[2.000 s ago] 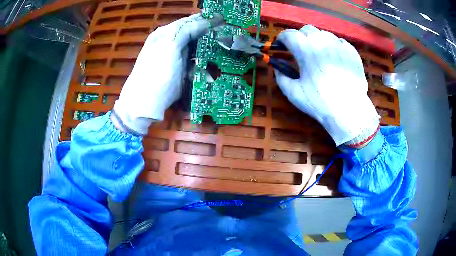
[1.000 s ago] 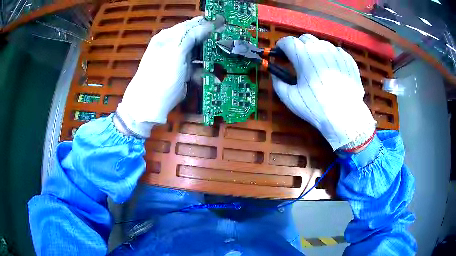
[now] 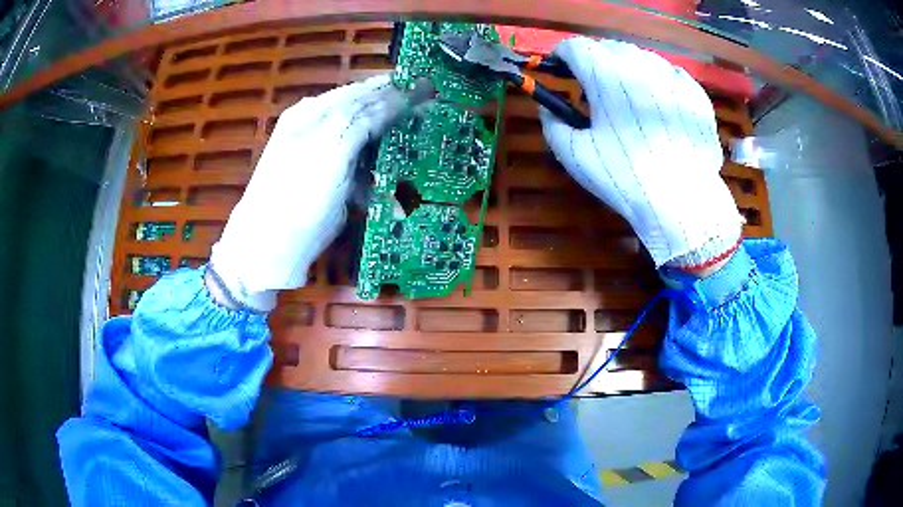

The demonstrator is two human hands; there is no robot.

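A green circuit board panel (image 3: 436, 158) is held over the brown-orange slotted surface, slightly tilted, its far end near the shield's edge. My left hand (image 3: 302, 188), in a white glove, grips the panel's left edge; its fingertips reach onto the board and part of them is blurred. My right hand (image 3: 649, 149), in a white glove, holds side cutters (image 3: 525, 79) with black and orange handles. The cutters' steel jaws lie over the far part of the panel. Whether the jaws touch a lead is too small to tell.
The slotted surface (image 3: 455, 358) spans below the hands. The clear shield's brown-orange edge (image 3: 297, 14) crosses above them. A red mat (image 3: 718, 77) lies behind, at the right. Small green pieces (image 3: 153, 265) show under the left slots. A blue cord (image 3: 619, 347) runs from my right cuff.
My left hand and the panel have moved nearer to me, and the panel has tilted. The cutters have moved from the panel's middle to its far part. The shield edge now shows lower in view.
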